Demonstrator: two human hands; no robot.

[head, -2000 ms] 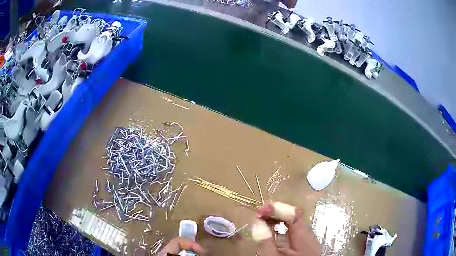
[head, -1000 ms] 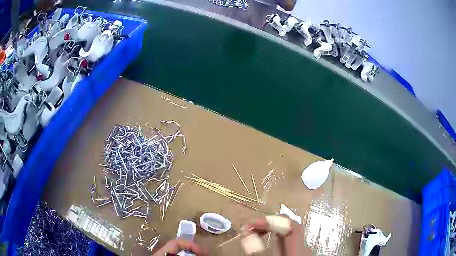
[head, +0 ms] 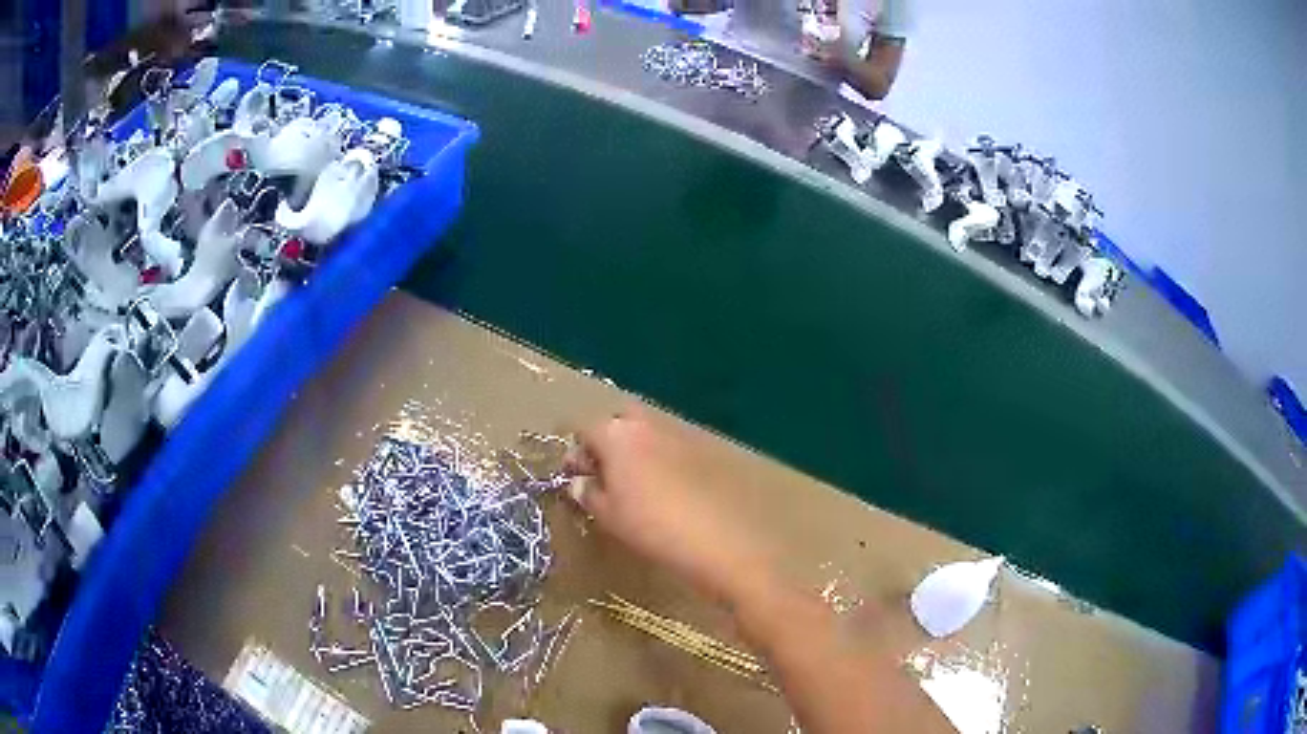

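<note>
My right hand (head: 614, 466) reaches across from the lower right to the upper right edge of the tangled pile of bent silvery wire parts (head: 444, 531). Its fingertips are pinched together on a wire at the pile's edge; the fingers partly hide it. My left hand is out of the picture. A small white piece (head: 523, 727) shows at the bottom edge, cut off. Right of it is the white oval cup (head: 669, 720), also cut off. A loose bundle of thin yellow-tan sticks (head: 681, 635) lies right of the pile, partly behind my right forearm.
A blue bin (head: 273, 373) heaped with white-handled units (head: 201, 265) stands left. A white teardrop bottle (head: 956, 595) lies right, near a blue bin (head: 1269, 645). Beyond the green belt (head: 688, 273) are more white units (head: 1032, 208) and another person's arm (head: 872, 65).
My right hand has moved from beside the cup up and left to the wire pile. My left hand has left the picture. The view has tilted up, so the bench things sit lower.
</note>
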